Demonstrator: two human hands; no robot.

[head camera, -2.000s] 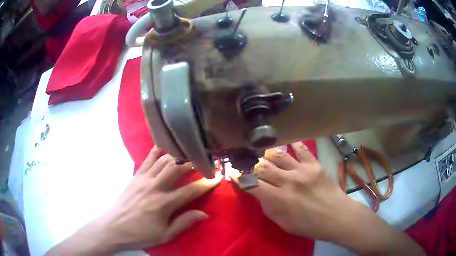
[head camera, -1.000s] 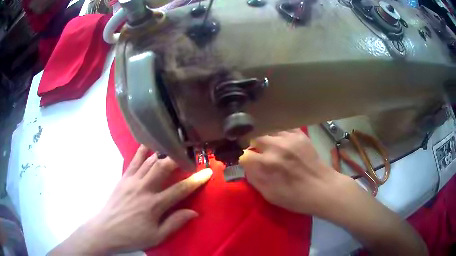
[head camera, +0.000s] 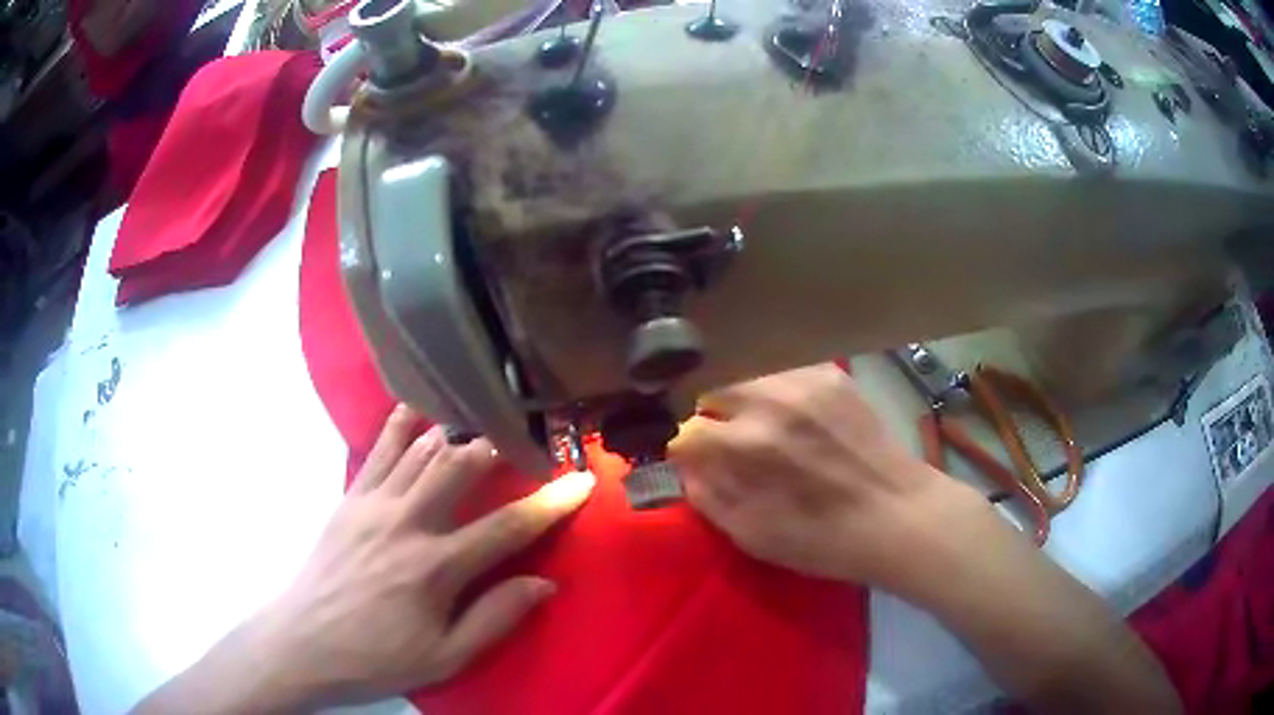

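Observation:
A red garment panel (head camera: pixel 699 615) lies flat under the sewing machine head and under both my hands. The presser foot (head camera: pixel 574 444) stands on the red cloth in the lamp glow. My left hand (head camera: pixel 405 559) lies flat on the panel left of the foot, fingers apart, index fingertip lit close to the foot. My right hand (head camera: pixel 789 468) is right of the foot with its fingers curled against the cloth; its fingertips are partly hidden behind the machine's parts, so any pinch on the cloth is hidden.
The beige machine head and arm (head camera: pixel 866 210) span the upper view. Scissors with orange-brown handles (head camera: pixel 1027 433) lie right of my right hand. A folded red stack (head camera: pixel 210 175) lies at the far left of the white table (head camera: pixel 182 461). A printed label (head camera: pixel 1241 426) is at the right.
Since the earliest frame, my right hand has changed from fingers spread to fingers curled beside the foot. The view has shifted slightly. My left hand stays in place on the panel.

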